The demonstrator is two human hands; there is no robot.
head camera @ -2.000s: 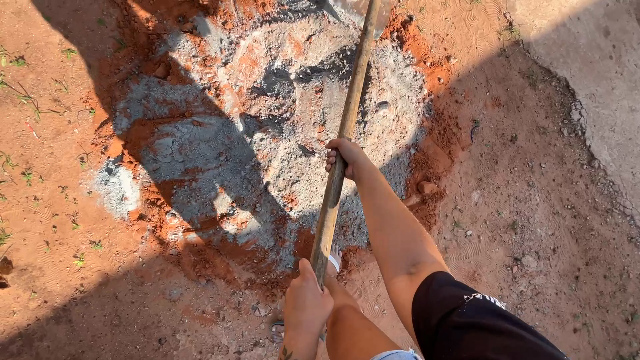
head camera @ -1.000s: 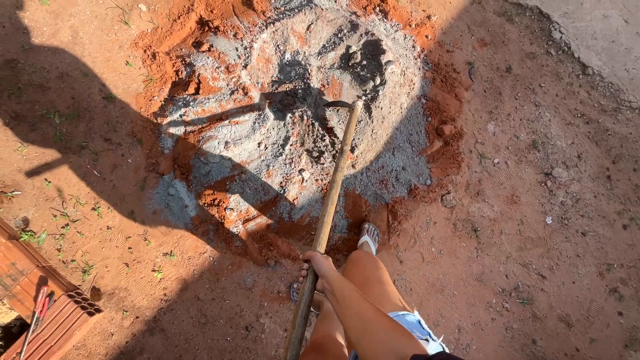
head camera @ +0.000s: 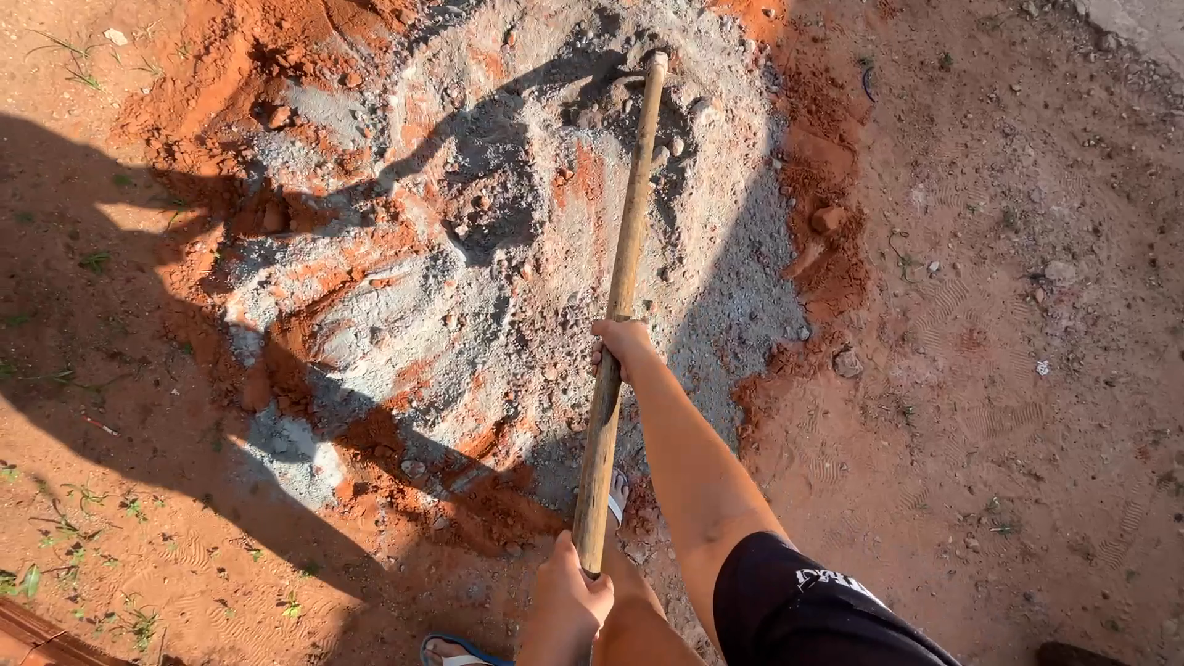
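Observation:
A long wooden handle (head camera: 629,222) runs up the middle of the view, its far end over a heap of grey powder mixed with reddish soil (head camera: 444,314). The tool looks like a hoe, but its blade is mostly hidden in the heap. My right hand (head camera: 626,350) is closed around the handle near its middle, with the arm reaching from the lower right. Lower down, my left hand (head camera: 569,601) grips the near end of the handle.
Loose red soil (head camera: 823,222) rings the heap. My feet in sandals (head camera: 462,653) stand at its near edge. Stacked reddish tiles or bricks (head camera: 28,638) show at the lower left, a concrete edge (head camera: 1133,23) at the upper right. Shadows cross the ground.
One second ago one hand was seen low on the handle; now my right hand holds it farther up, with my left hand at the near end. The handle stands more upright in view.

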